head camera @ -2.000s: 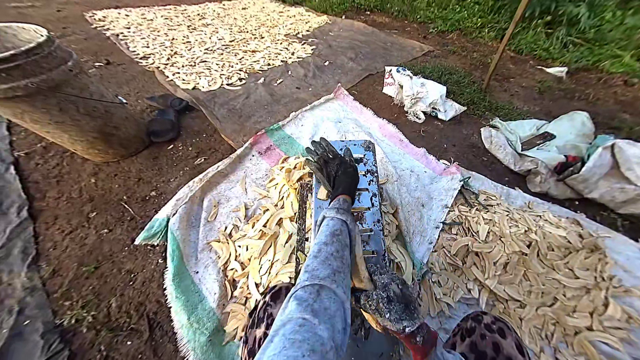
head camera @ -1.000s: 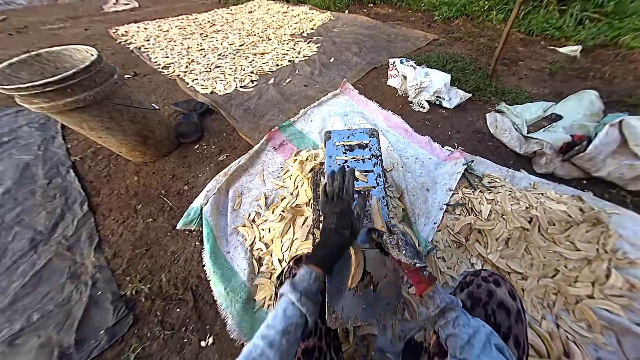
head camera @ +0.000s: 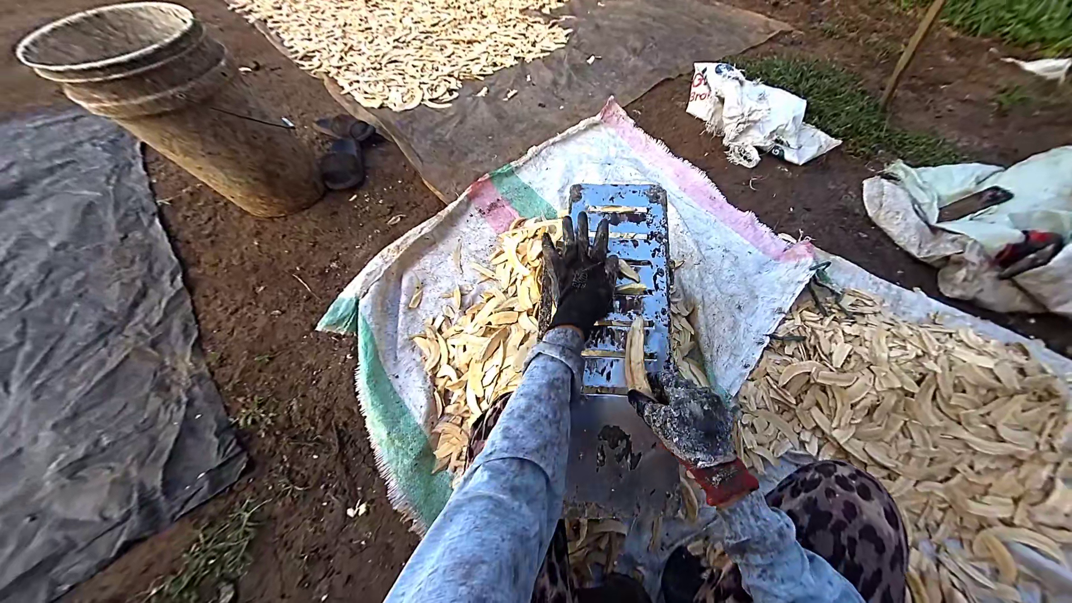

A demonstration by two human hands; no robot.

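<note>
A long metal slicing board (head camera: 624,335) with several crosswise slots stands between my knees over a white woven sack (head camera: 712,226). My left hand (head camera: 582,276), in a black glove, lies on its upper left part with the fingers spread; whether anything is under the palm is hidden. My right hand (head camera: 691,419), in a dirty grey glove with a red cuff, is at the board's lower right and holds a pale peeled banana or plantain piece (head camera: 636,356) by its lower end. Pale slices (head camera: 486,343) are heaped left of the board, and a few lie on its slots.
More slices (head camera: 904,394) cover a sheet on the right, and others (head camera: 402,50) a brown tarp (head camera: 502,126) at the back. A dirty bucket (head camera: 226,134) leans at the upper left beside dark footwear (head camera: 342,163). A grey tarp (head camera: 92,335) lies left; crumpled sacks (head camera: 754,117) lie upper right.
My left hand has moved up the board from its lower part, where it was a second ago. The right hand stays near the board's lower right. The view has shifted.
</note>
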